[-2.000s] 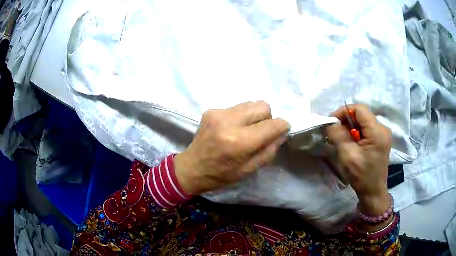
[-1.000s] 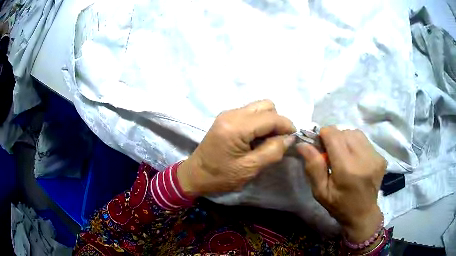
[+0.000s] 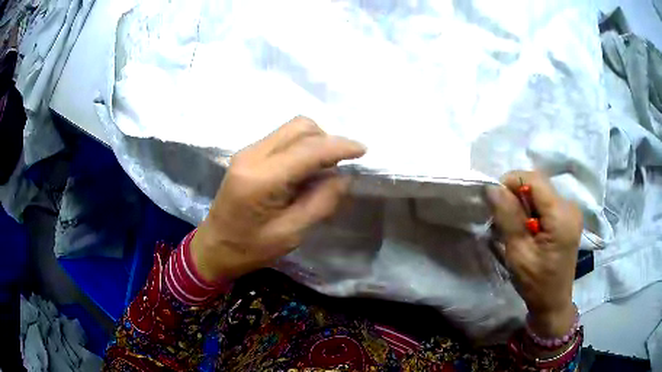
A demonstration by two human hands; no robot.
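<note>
A large pale grey-white jacket (image 3: 406, 94) lies spread in front of me, overexposed in the middle. Its near edge, a stitched seam (image 3: 428, 179), runs roughly level between my hands. My right hand (image 3: 536, 236) pinches the seam's right end between thumb and finger. The same hand holds thread snips (image 3: 528, 207) in the palm; their orange-red handles show between the fingers. My left hand (image 3: 272, 192) is at the seam's left part, slightly blurred, with its index finger extended and apart from the thumb. Loose thread ends are too fine to make out.
More greyish garments lie at the right edge (image 3: 635, 94) and the upper left (image 3: 54, 87). Blue bins (image 3: 94, 283) stand at the lower left, with a pale garment (image 3: 94, 221) in them. A small black object (image 3: 583, 263) lies beside my right wrist.
My hands were close together at the seam one second ago. My left hand has moved left and its fingers have opened. My right hand has moved right, and the seam edge now stretches between them.
</note>
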